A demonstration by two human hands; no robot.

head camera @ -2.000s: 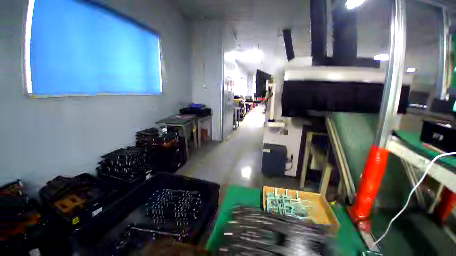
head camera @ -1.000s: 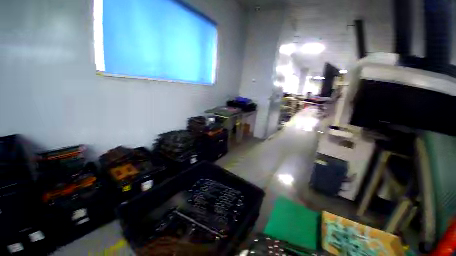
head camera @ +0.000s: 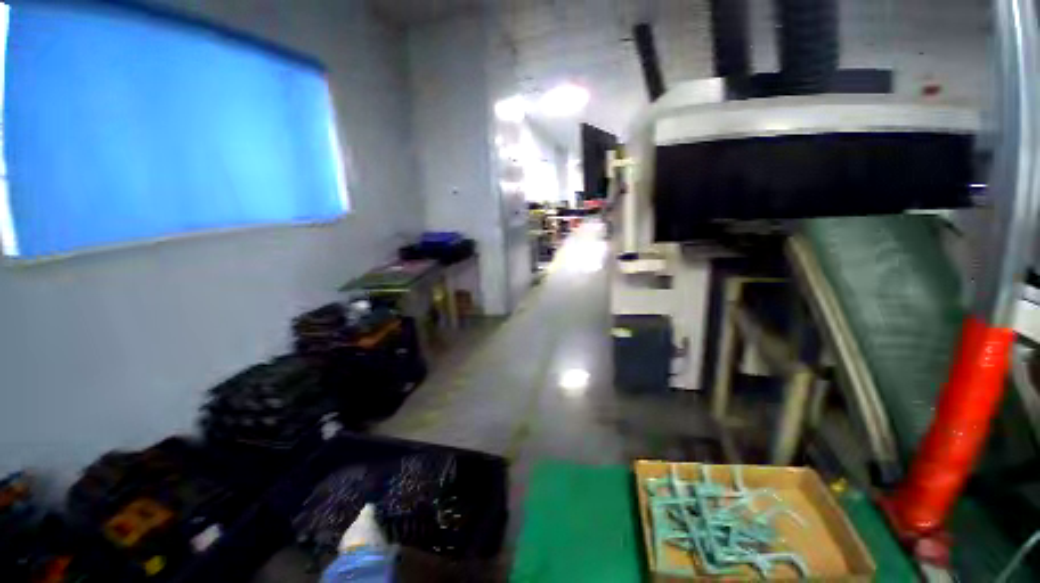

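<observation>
My left hand [head camera: 365,533], in a white glove with a light blue sleeve cover, is small and partly blurred at the bottom edge. It is over the near side of a black tote [head camera: 493,501]. Dark carriers or boards [head camera: 413,492] with small shiny dots lie in the tote. The fingers and anything under them cannot be made out. My right hand is not in view. A shallow cardboard tray [head camera: 838,530] holds thin pale teal pieces [head camera: 724,524] and stands on the green mat [head camera: 574,524].
More black bins [head camera: 382,362] with dark and orange parts line the left wall. A red-orange wrapped post [head camera: 956,427] stands right of the bench. A green conveyor incline [head camera: 895,308] and a white machine [head camera: 673,290] are behind. An aisle [head camera: 519,387] runs ahead.
The dark carrier seen earlier at the bench's near edge no longer shows on the mat. My left hand has come into view over the tote. The view swung left, then back right.
</observation>
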